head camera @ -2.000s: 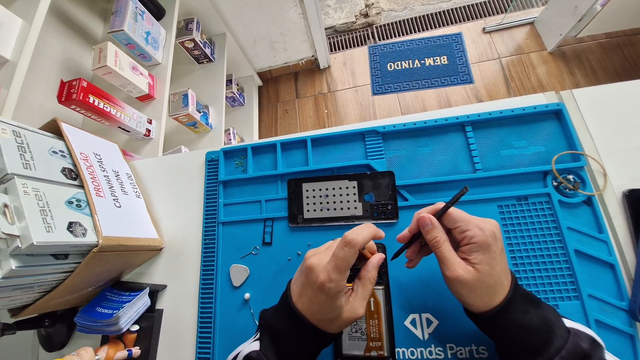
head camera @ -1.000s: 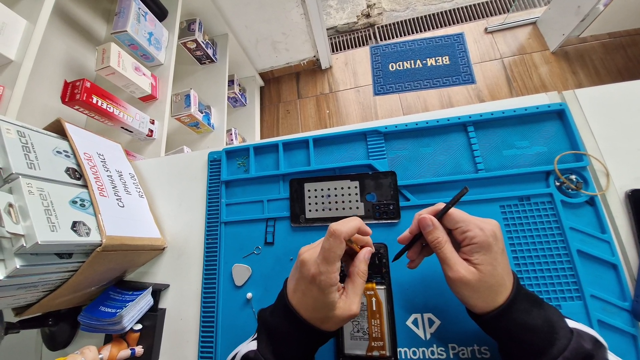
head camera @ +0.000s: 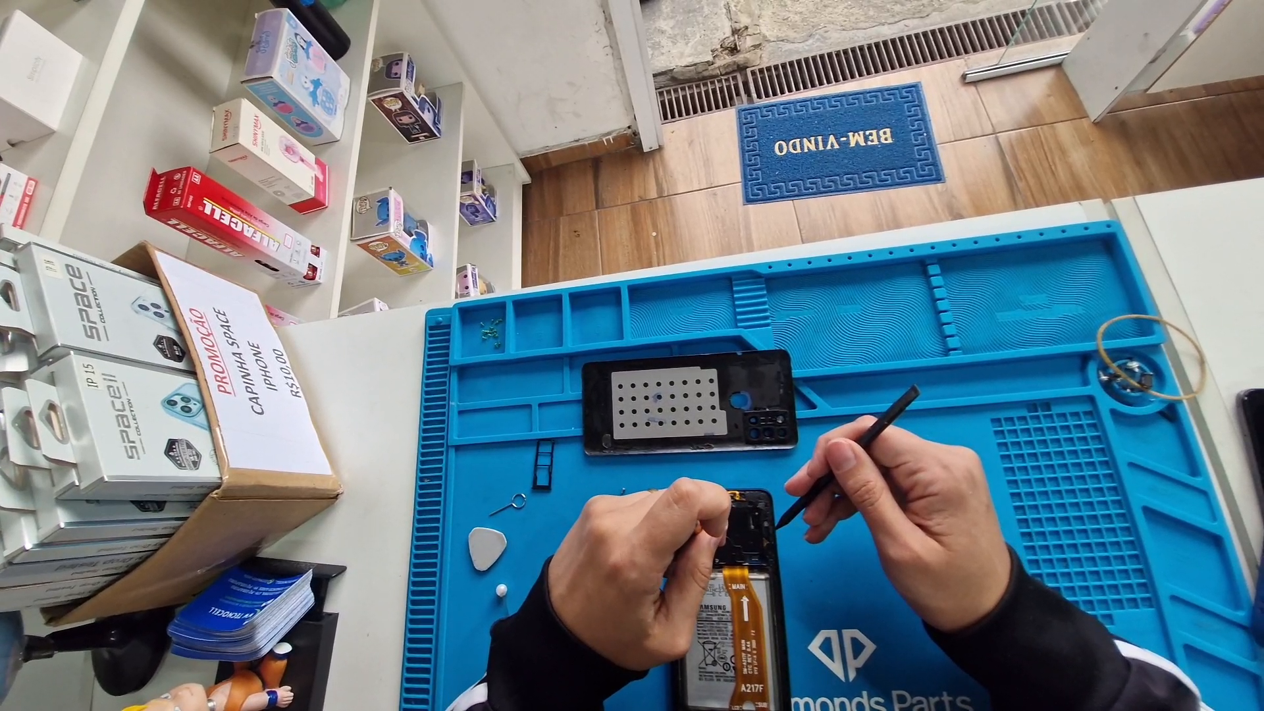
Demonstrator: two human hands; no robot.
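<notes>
An opened smartphone (head camera: 743,602) with its battery and an orange flex cable (head camera: 746,642) showing lies on the blue silicone repair mat (head camera: 889,553). My left hand (head camera: 632,573) is curled over the phone's upper left part, thumb and fingertips together; what is between them is hidden. In my right hand (head camera: 908,509) is a slim black pen-like tool (head camera: 847,456), its tip at the phone's upper right edge. Beyond the phone lies a detached back cover (head camera: 688,403), inner side up.
Left of the phone are a SIM ejector pin (head camera: 509,505), a white pick (head camera: 487,549), a small black frame (head camera: 543,465) and a white-headed pin (head camera: 502,591). Tiny screws (head camera: 491,331) sit in a mat compartment. A cardboard box (head camera: 247,513) of packaged cases stands at left.
My left hand has turned more knuckles-up over the phone; before, its fingers were raised and held a small orange-brown part. The black tool's tip is now closer to the phone's edge.
</notes>
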